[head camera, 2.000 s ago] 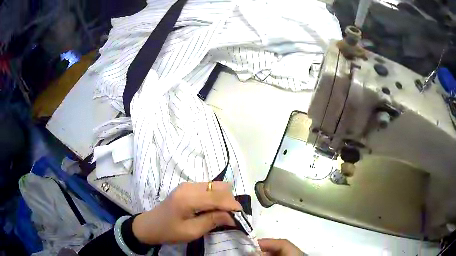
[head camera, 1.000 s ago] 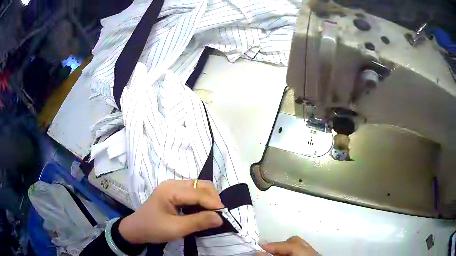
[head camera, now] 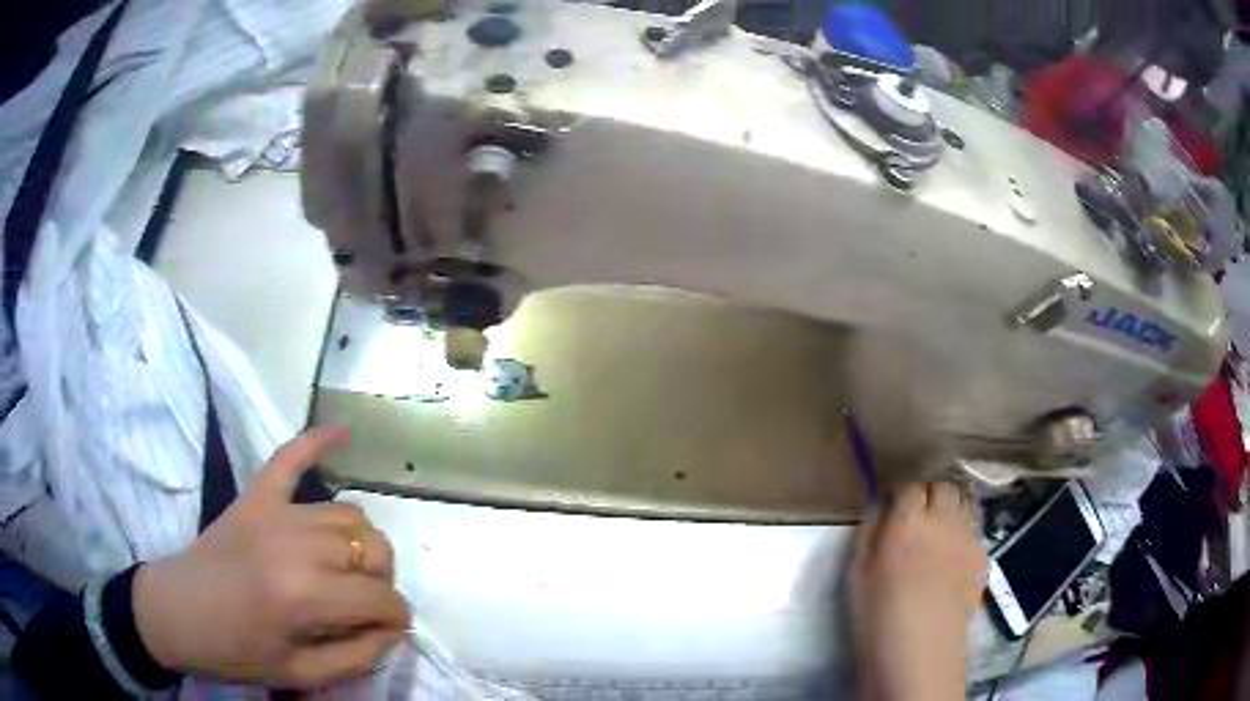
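Observation:
The white striped garment (head camera: 110,356) with dark trim (head camera: 217,452) lies at the left, blurred. My left hand (head camera: 281,582) is over its lower part, with the index finger stretched out and the other fingers curled; whether cloth is in them is unclear. My right hand (head camera: 916,582) reaches to the right end of the machine bed (head camera: 658,452), beside a thin purple object (head camera: 861,452). Its fingertips are blurred and I cannot tell if they hold anything. The lit needle area (head camera: 425,359) has no cloth under it.
The cream-grey machine head (head camera: 713,206) spans the view above the bed. A phone (head camera: 1045,559) with a white edge lies right of my right hand, near small metal parts. A blue cap (head camera: 868,37) sits on top of the machine. Red and dark cloth is at the far right.
The view has swung right. My right hand has left the garment's edge and moved right to the machine's base. My left hand no longer pinches the dark trim; its index finger has stretched out.

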